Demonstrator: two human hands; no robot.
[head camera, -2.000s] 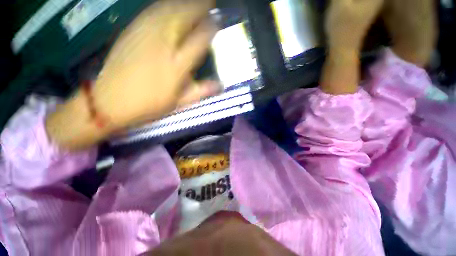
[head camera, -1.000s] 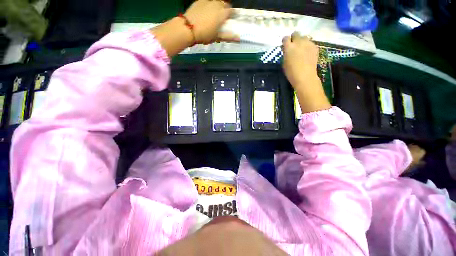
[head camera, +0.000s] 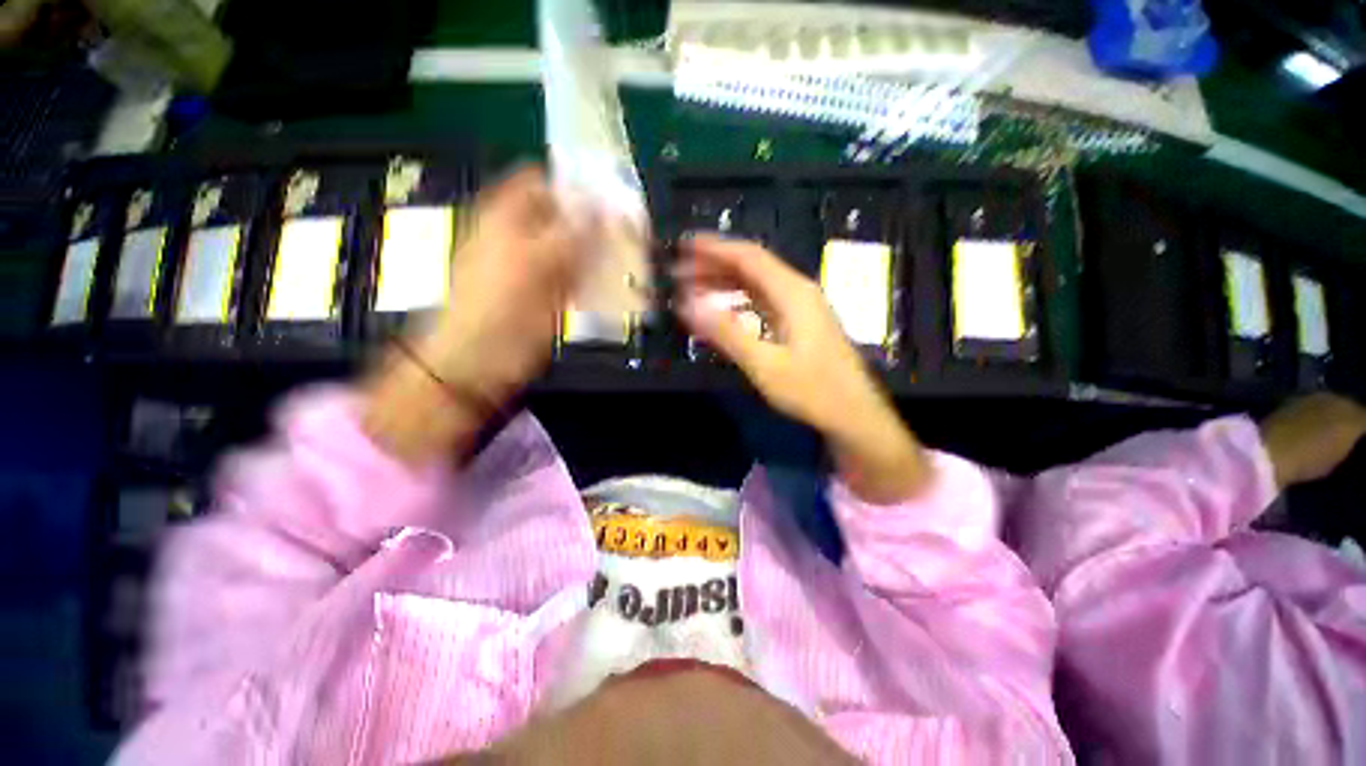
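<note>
My left hand (head camera: 510, 292) is blurred and grips a long white strip (head camera: 587, 112) that stands up and away from me over the phone tray (head camera: 614, 367). My right hand (head camera: 772, 322) is just right of it, fingers curled toward the strip; whether it holds anything is too blurred to tell. Below and between the hands, phones with white batteries lie in the tray pockets, partly hidden. A phone (head camera: 858, 292) shows right of my right hand, and another (head camera: 989, 289) beyond it.
More phones (head camera: 307, 267) lie in a tray at the left. White sticker sheets (head camera: 839, 68) lie at the far side of the green mat, with a blue item (head camera: 1151, 38) on their right end. A co-worker's pink sleeve (head camera: 1154, 509) and hand are at the right.
Both hands have come back from the far sheets to above the tray. The left now holds up a white strip. The view has shifted, showing more phones at the left.
</note>
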